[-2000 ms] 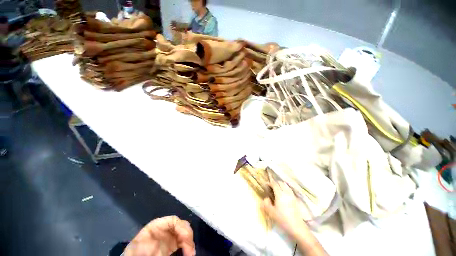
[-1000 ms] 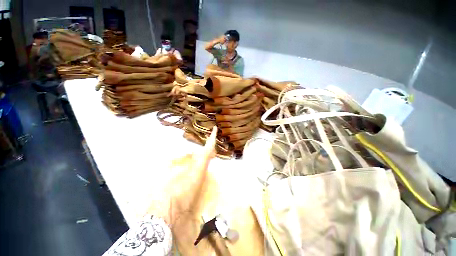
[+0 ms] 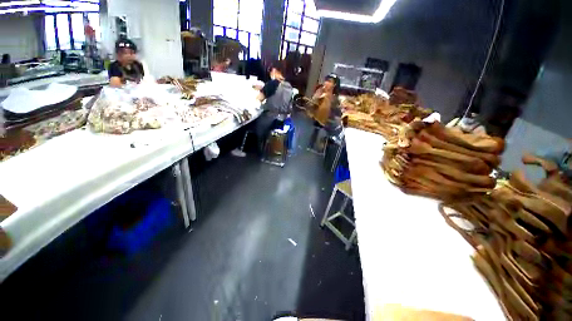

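Neither of my hands can be made out; only a small pale sliver shows at the bottom edge, too cut off to name. Nearest on the right, a pile of brown bags [image 3: 527,235] with curved handles lies on the long white table [image 3: 407,251]. A taller stack of folded brown bags [image 3: 445,160] stands behind it. A flat tan sheet [image 3: 420,314] shows at the bottom edge, on the near part of the white table, mostly cut off.
A dark aisle floor [image 3: 251,219] with small scraps runs between two tables. A stool [image 3: 342,210] stands beside the right table. The left table [image 3: 75,163] bears a filled clear plastic bag [image 3: 125,113]. Several people sit or stand farther back; a blurred arm shows at the right edge.
The view has swung left to the aisle and left table. The beige bags, the dark-headed tool and my hands have left the picture. The brown stacks now appear at the right.
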